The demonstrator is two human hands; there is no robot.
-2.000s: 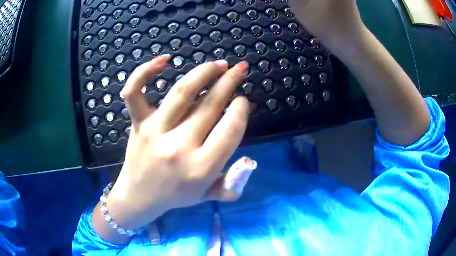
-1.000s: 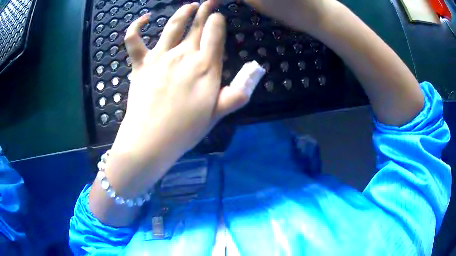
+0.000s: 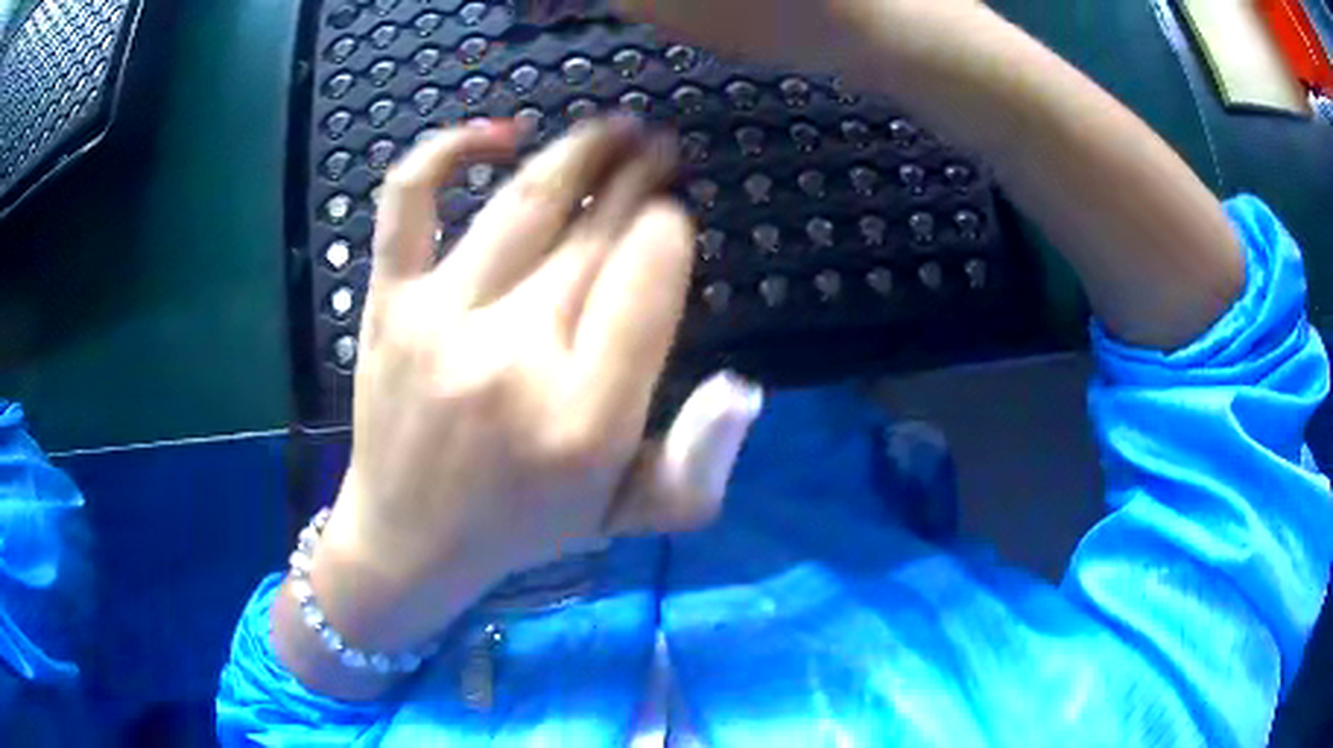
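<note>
A black pocketed tray [image 3: 304,241] lies flat in front of me, with small shiny round metal parts [image 3: 828,284] in rows of pockets. A few parts near its left rim look bright white. My left hand [image 3: 490,351] is palm down over the left and middle of the tray, fingers spread and slightly bent, fingertips blurred. Its thumb has a whitish cover and points right, past the near rim. No part shows in its grip. My right hand [image 3: 760,27] reaches over the far side from the right. The top picture edge cuts it off, and its fingertips are hidden or blurred.
A second black tray [image 3: 56,88] is at the far left. A flat cream piece [image 3: 1240,53] and a red-orange item [image 3: 1292,47] lie at the upper right of the green bench top [image 3: 190,292]. Another person's blue clothing [image 3: 37,526] shows at the lower left.
Over the last second my left hand has come back down toward me from the far part of the tray. The tray appears shifted slightly right and down in the picture.
</note>
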